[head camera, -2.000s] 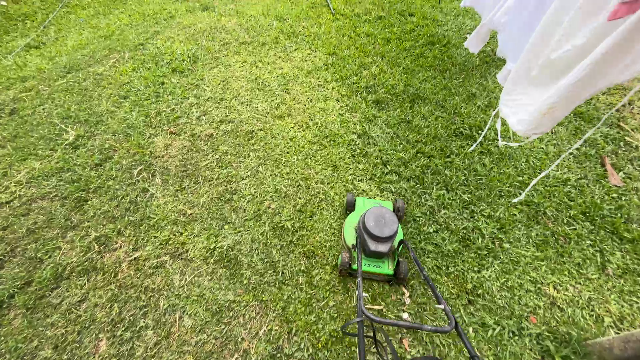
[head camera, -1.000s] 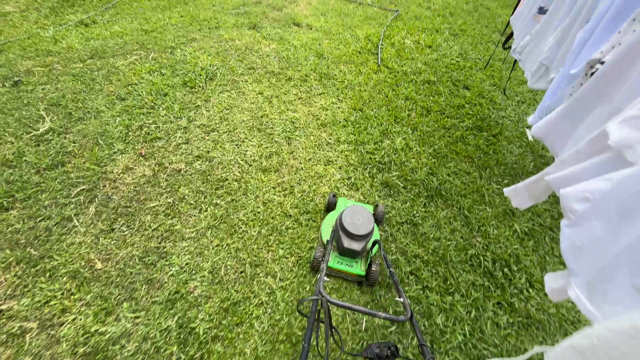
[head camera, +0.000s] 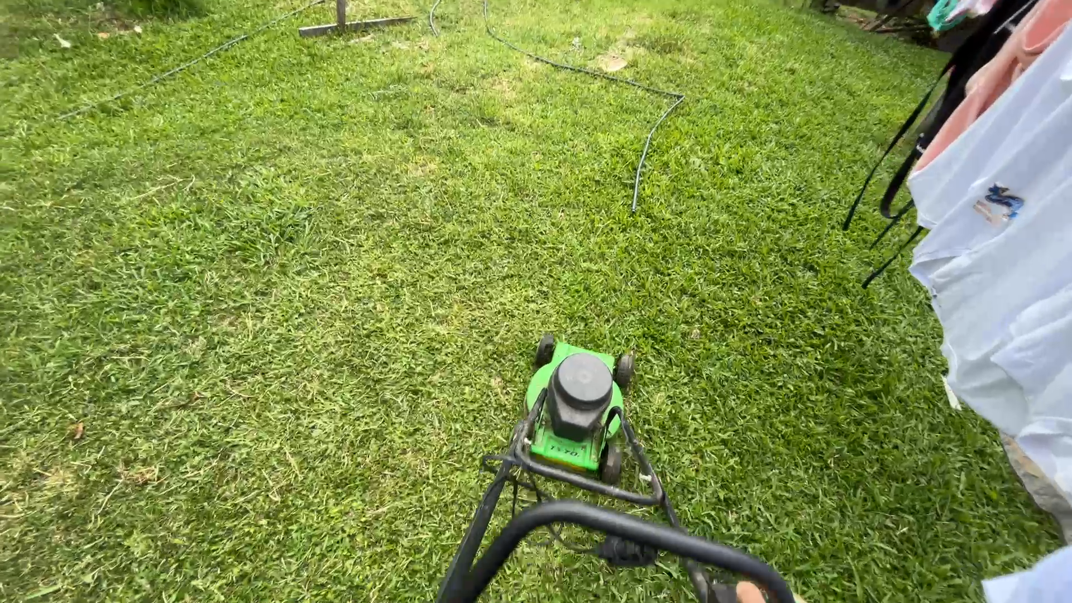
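A green push lawn mower (head camera: 574, 402) with a black motor cover stands on the grass at lower centre. Its black tubular handle (head camera: 620, 523) reaches down to the bottom edge, and a dark cable and a black plug or switch piece (head camera: 626, 551) hang by the frame. At the bottom edge, skin of my right hand (head camera: 751, 593) shows on both sides of the handle's right bend, closed around it; most of the hand is cut off. My left hand is out of view.
White laundry (head camera: 997, 310), a pink garment (head camera: 976, 105) and black straps (head camera: 900, 159) hang on the right. A thin dark hose (head camera: 645, 155) lies ahead on the lawn. A post with a wooden base (head camera: 356, 28) stands at top left; a stone edge (head camera: 1034, 486) shows at lower right.
The mower's handle and part of my right hand have come into view at the bottom. More of the hose and the wooden base now show ahead as the view has moved forward and tilted up.
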